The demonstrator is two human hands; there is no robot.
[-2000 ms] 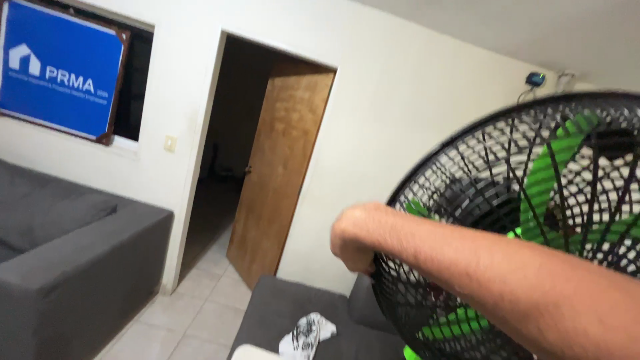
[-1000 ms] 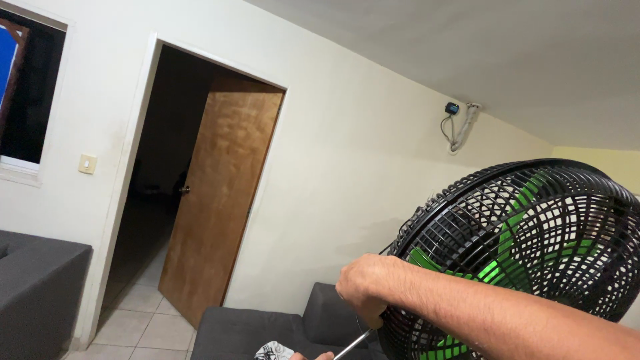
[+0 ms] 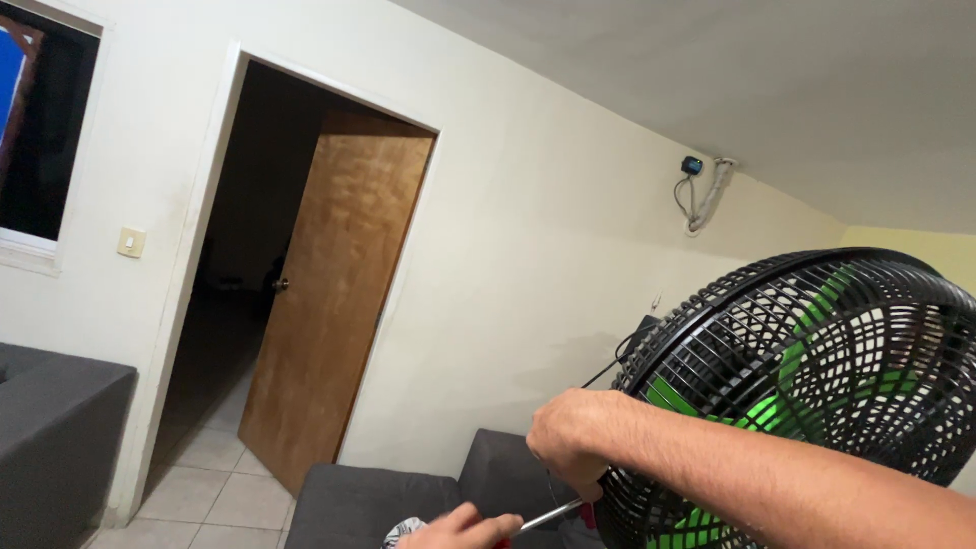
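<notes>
A fan with a black grille [image 3: 770, 396] and green blades fills the lower right, its rim tilted. My right arm reaches across its front, and my right hand [image 3: 568, 438] is curled at the rim's lower left; its fingertips are largely hidden. At the bottom edge my left hand [image 3: 465, 531] grips a tool with a thin metal shaft [image 3: 550, 515], probably a screwdriver; a bit of red shows at the hand. The shaft points to the rim just below my right hand, where a small red part [image 3: 587, 515] shows. What the tip touches is unclear.
Behind the hands stands a dark grey sofa [image 3: 374, 499] with a patterned cloth [image 3: 402, 531]. A wooden door [image 3: 335, 305] hangs ajar in its doorway. Another grey sofa [image 3: 61, 435] is at the left. A dark cable [image 3: 602, 374] runs behind the fan.
My left hand and the metal shaft, out of view two seconds ago, are now in view at the bottom. My right hand stays at the fan's rim. The view has swung right and up.
</notes>
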